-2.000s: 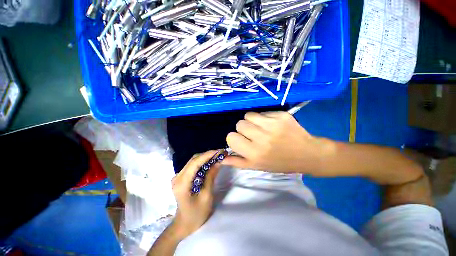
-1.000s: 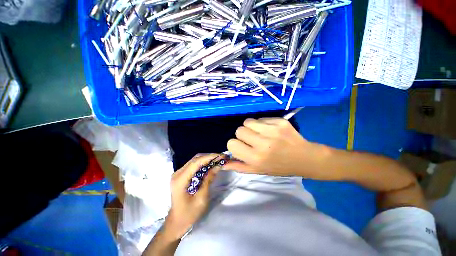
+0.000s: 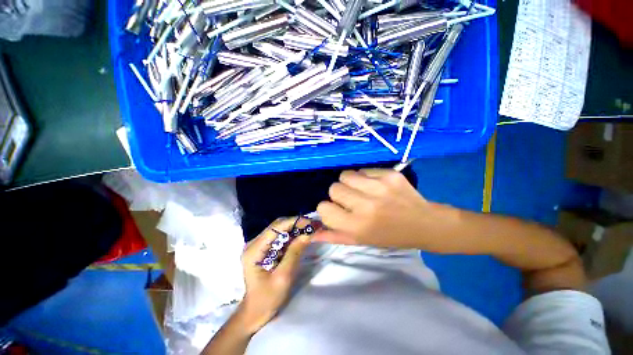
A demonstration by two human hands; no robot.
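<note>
My left hand (image 3: 271, 267) holds a row of metal shafts (image 3: 279, 244), their round ends facing up along the curled fingers. My right hand (image 3: 371, 206) touches the near end of the row with its thumb side. It is closed around a slim pen-like tool (image 3: 402, 165), whose pale end sticks out past the knuckles; the rest is hidden in the fist. In front of both hands a blue parts tray (image 3: 312, 161) is heaped with metal shafts with thin pale tips.
A printed record sheet (image 3: 548, 66) lies right of the tray. A flat device, perhaps a scale (image 3: 12, 132), is at the left. Cloudy plastic bags (image 3: 201, 256) hang below the bench edge. Cardboard boxes (image 3: 600, 156) stand on the blue floor at right. A dark-clothed shape (image 3: 59, 243) is lower left.
The tray and sheet sit slightly lower in the picture. The shaft ends in my left hand are spread more unevenly, with thin dark lines sticking up. Both hands keep their grips.
</note>
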